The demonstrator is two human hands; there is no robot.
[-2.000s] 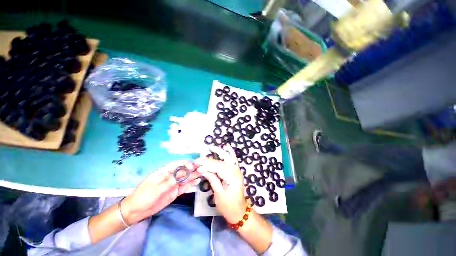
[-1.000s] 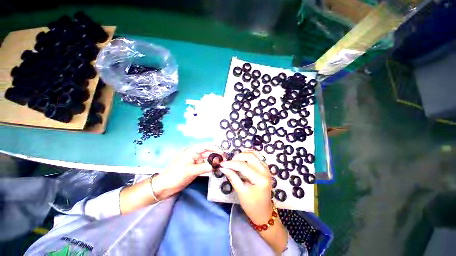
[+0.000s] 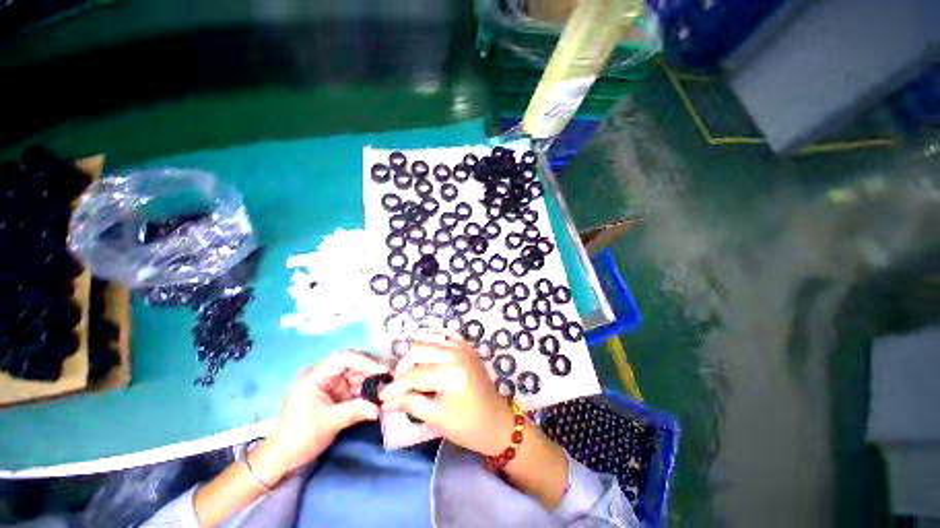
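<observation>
A black ring (image 3: 374, 388) is held between my two hands at the bench's front edge. My left hand (image 3: 327, 404) grips it from the left with thumb and fingers. My right hand (image 3: 443, 392) has its fingertips at the ring's right side; whether they hold a small part is too small to tell. Many black rings lie spread on the white board (image 3: 484, 384), which runs under my right hand. A pile of small white parts (image 3: 328, 284) lies left of the board. Small black parts (image 3: 222, 328) lie heaped below the open clear plastic bag (image 3: 161, 229).
Black cylinders (image 3: 39, 263) are massed on the brown board (image 3: 91, 299) at the left. A blue crate (image 3: 668, 454) with dark parts stands at the lower right. A wrapped yellowish post (image 3: 577, 64) rises behind the board. A dark green belt (image 3: 309, 93) lies beyond the bench.
The head view has swung, so the bench sits further left in the picture. Both hands stay together at the ring, which now shows more edge-on, its opening hidden.
</observation>
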